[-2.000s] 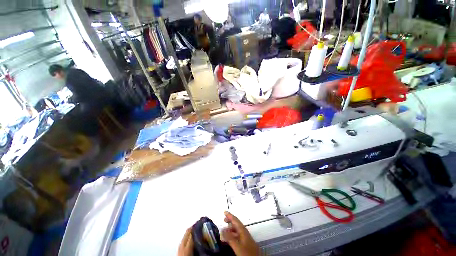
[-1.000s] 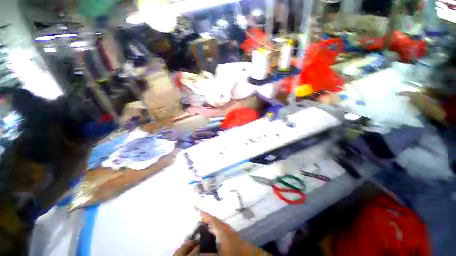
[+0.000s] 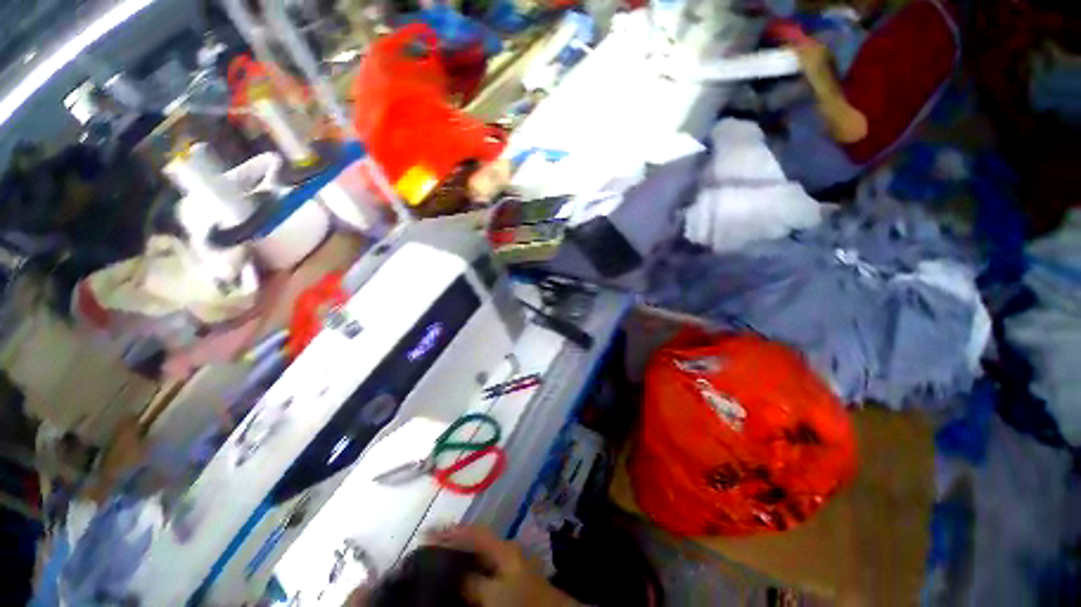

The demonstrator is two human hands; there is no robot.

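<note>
My right hand [image 3: 504,572] is at the bottom edge, blurred and partly cut off. Its fingers are on a dark, blurred item [image 3: 417,579], perhaps a black plastic bag. I cannot make out my left hand. The white sewing machine head [image 3: 391,275], with its black control panel [image 3: 379,401], runs diagonally across the left half. Scissors with one green and one red loop [image 3: 471,471] lie on the white table beside the machine, with small dark red snips [image 3: 512,387] behind them.
A shiny red plastic bag [image 3: 741,433] stands right of the table on brown cardboard. Grey-blue cloth [image 3: 877,302] is heaped behind it. A person's arm [image 3: 830,95] shows at the top right. Thread cones [image 3: 208,178] and another red bag [image 3: 415,113] are behind the machine.
The view has swung to the right and tilted, so the machine and scissors appear further left. The red bag at right shows fully. My left hand, on the black item earlier, is no longer discernible.
</note>
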